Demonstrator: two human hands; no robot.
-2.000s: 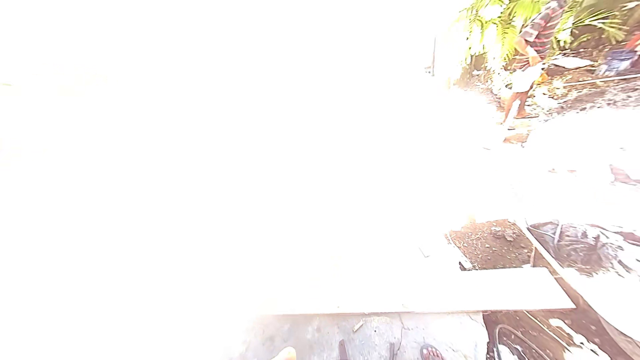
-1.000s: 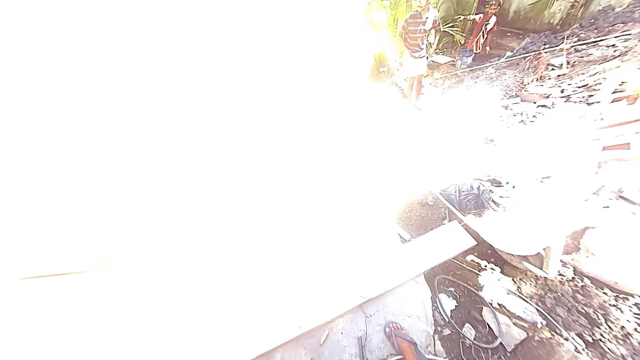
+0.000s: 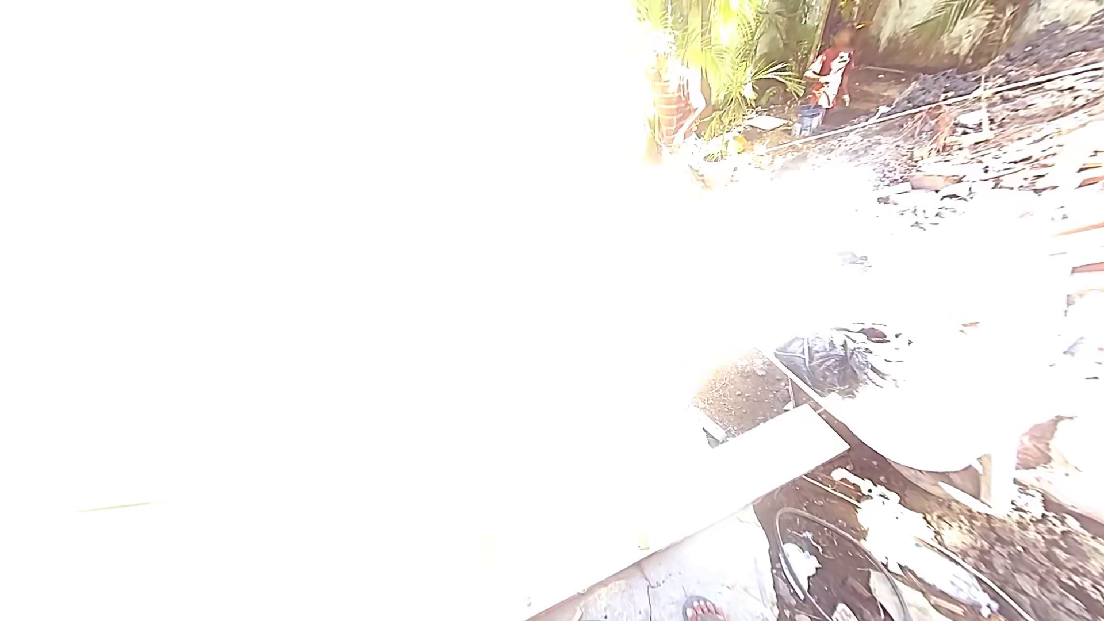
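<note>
Neither of my hands shows in the head view. White glare washes out the left and middle of the picture. A long pale board (image 3: pixel 776 457) runs diagonally across the lower part, its far end sharp-edged at the right. Below it, a sandaled foot (image 3: pixel 703 609) rests on cracked concrete (image 3: pixel 681 565) at the bottom edge. Brown gravelly soil (image 3: pixel 743 395) lies just beyond the board's end.
A person in red (image 3: pixel 833 73) stands at the back near a blue bucket (image 3: pixel 808 121). Another person (image 3: pixel 673 103), partly lost in glare, is by the palms. Dark plastic sheeting (image 3: pixel 828 362), a looped hose (image 3: pixel 780 539) and rubble (image 3: pixel 936 183) lie to the right.
The view has swung strongly to the right. The person in red now stands more upright beside the bucket than one second ago.
</note>
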